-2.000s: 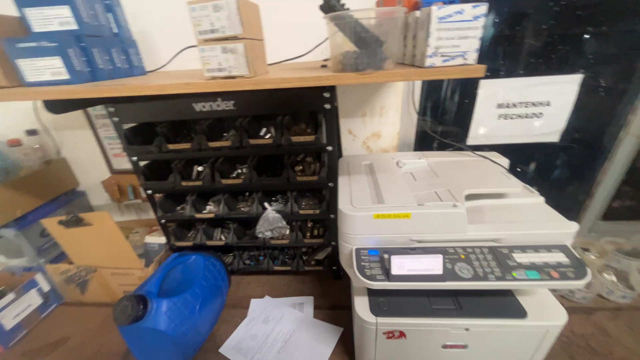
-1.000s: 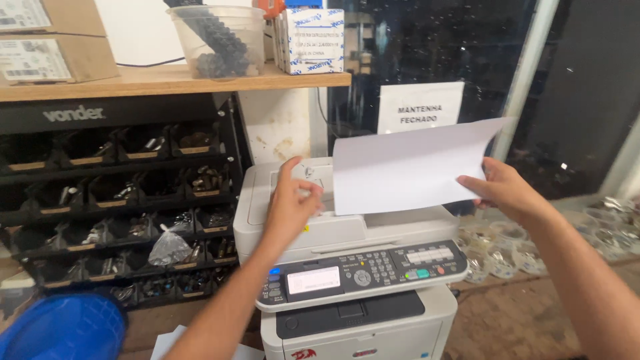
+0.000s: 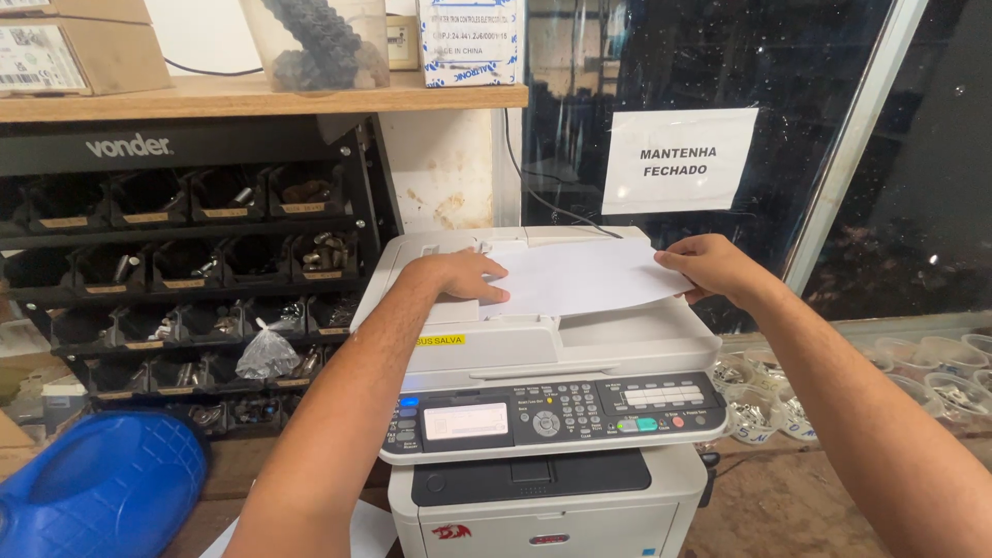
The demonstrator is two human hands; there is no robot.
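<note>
A white sheet of paper [image 3: 577, 275] lies over the document feeder on top of a white multifunction printer [image 3: 496, 345]. My right hand [image 3: 709, 267] pinches the sheet's right edge between thumb and fingers. At its left end, my left hand [image 3: 465, 277] rests palm down on the feeder, with spread fingers touching the paper; it does not grip it. The printer's control panel [image 3: 558, 415], with a lit screen, faces me below the sheet. More white paper [image 3: 372, 531] lies on the bench at the printer's lower left, partly behind my left forearm.
A black rack of small-parts bins [image 3: 155, 217] stands left, under a wooden shelf [image 3: 310, 99] holding boxes and a plastic tub [image 3: 325, 46]. A blue plastic jug [image 3: 108, 480] sits lower left. Several plastic cups of small parts [image 3: 752, 411] line the bench at right, below a window.
The white sheet, held up above the printer a second ago, has come down onto the feeder. My left hand has moved onto the feeder against the paper. The view has moved closer to the printer.
</note>
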